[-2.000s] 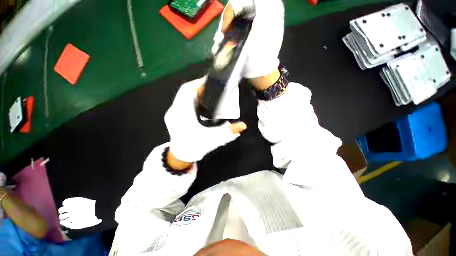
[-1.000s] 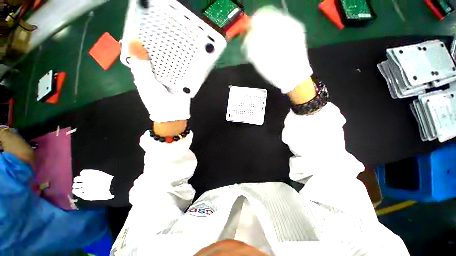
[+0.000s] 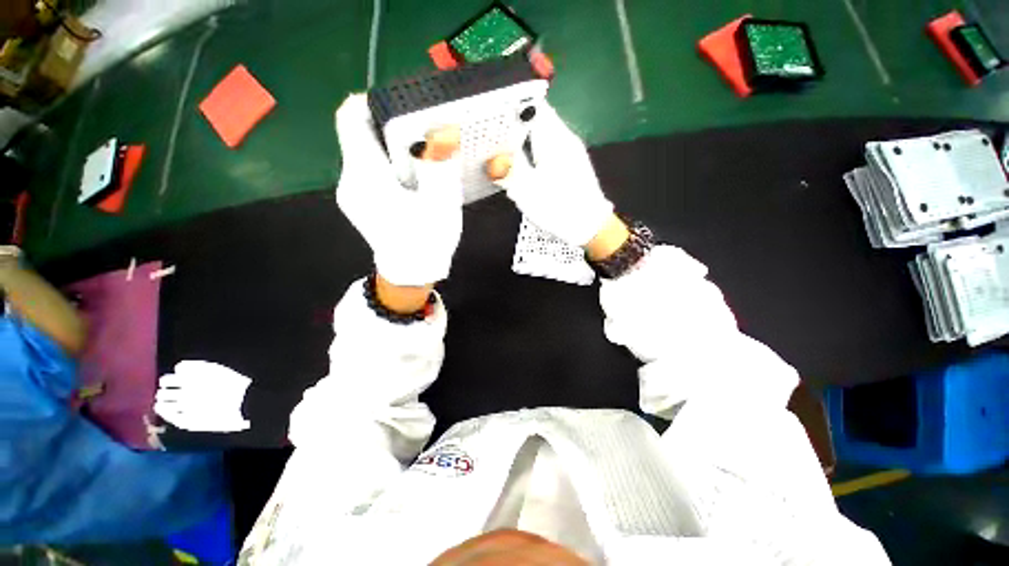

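Note:
My left hand [image 3: 404, 199] and my right hand [image 3: 550, 182], in white gloves with bare fingertips, both hold a covered unit [image 3: 470, 119] above the bench's far edge. Its silver-white perforated plate with dark corner dots faces me, and its black perforated side [image 3: 448, 88] is up. The thumbs press on the plate. A loose silver-white perforated plate [image 3: 551, 254] lies on the black mat, partly hidden by my right hand.
Open housings with green boards [image 3: 778, 50] sit by orange-red pads on the green conveyor [image 3: 321, 66]. Plate stacks [image 3: 946, 182] lie at right, above a blue stool [image 3: 965, 415]. A spare glove [image 3: 204, 396] and pink-purple sheet [image 3: 120, 343] lie left, beside a person's blue sleeve [image 3: 66, 442].
My right hand has come over to the unit and now holds it too. The unit has tilted, so its black side shows. My right hand now partly covers the loose plate.

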